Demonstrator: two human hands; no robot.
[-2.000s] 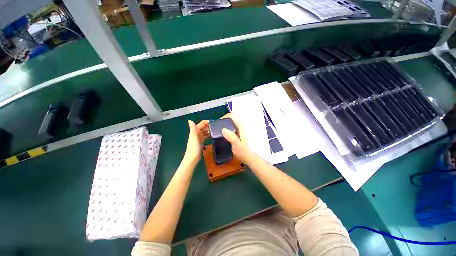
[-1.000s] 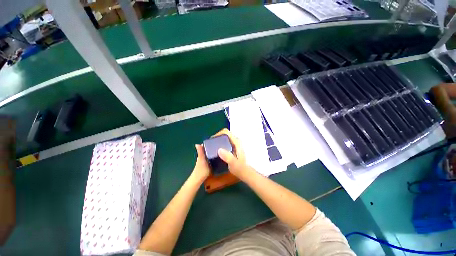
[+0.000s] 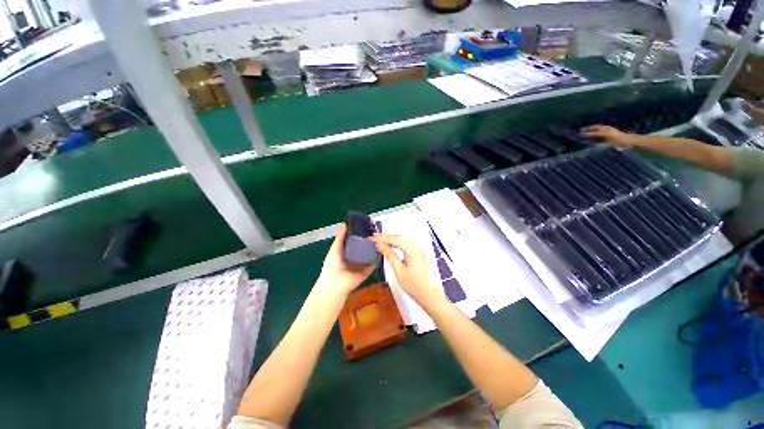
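Observation:
A black plastic housing [image 3: 360, 228] is held up just beyond the orange jig, its grey square end toward me. My left hand [image 3: 338, 266] grips it from the left. My right hand [image 3: 404, 258] is at its right side, thumb and fingertips at the edge of the grey end; whether they pinch the label or the housing is not clear. The orange positioning jig [image 3: 371, 321] lies on the green bench below my hands, its centre recess orange. The label sheet [image 3: 446, 276] with a few dark squares lies right of the jig.
A clear blister tray [image 3: 599, 219] of black housings lies at right on white paper. A wrapped stack [image 3: 201, 352] stands at left. Loose housings [image 3: 503, 152] lie on the conveyor [image 3: 335, 180]. A white post [image 3: 188, 138] rises ahead. Another person's hand [image 3: 607, 134] reaches over the tray's far side.
The housing has been lifted off the jig and turned, so the jig shows uncovered. The view has tilted upward. Another person's arm now reaches in at right, and the housings at left on the conveyor have shifted.

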